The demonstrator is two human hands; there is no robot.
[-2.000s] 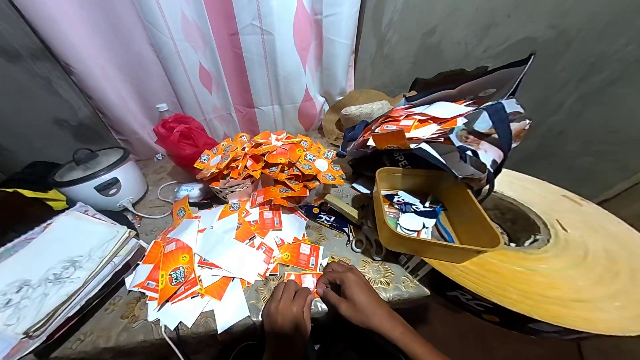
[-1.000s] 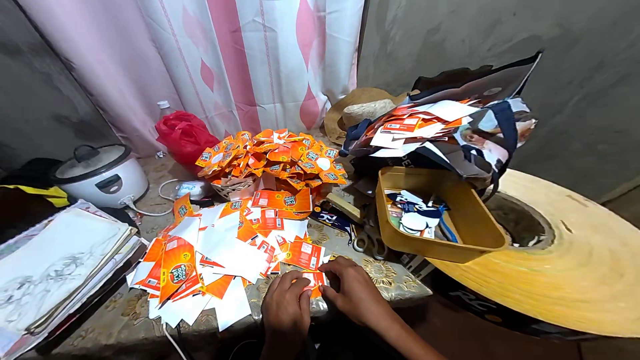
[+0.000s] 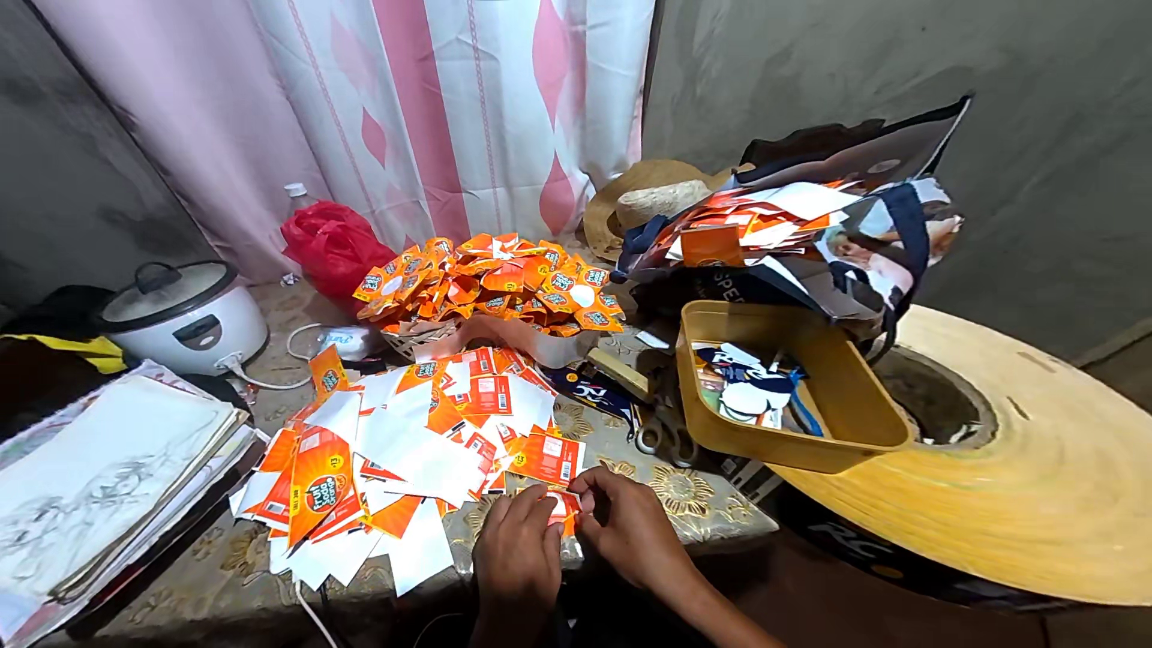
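Observation:
Between my two hands, at the table's front edge, is a small orange and white printed paper piece [image 3: 564, 509]. My left hand [image 3: 520, 551] holds its left side, and the fingers of my right hand [image 3: 628, 526] pinch its right side. Just beyond lies an orange printed card [image 3: 546, 456]. A loose heap of orange and white paper pieces [image 3: 418, 454] spreads to the left of my hands. Behind it, a basket [image 3: 423, 342] is piled with folded orange paper pieces [image 3: 504, 281]. Scissors [image 3: 664, 438] lie beyond my right hand.
A yellow plastic container [image 3: 796, 450] with scraps stands at right, before a bag [image 3: 783, 292] stuffed with paper. A large roll [image 3: 1035, 468] is beside the table. A stack of drawings [image 3: 117, 477], a rice cooker [image 3: 184, 315], a red plastic bag [image 3: 335, 252] and a straw hat [image 3: 661, 202] surround the heap.
My hands stay at the table's front edge with the paper piece between them; their fingers have shifted slightly around it. The heap and basket look the same.

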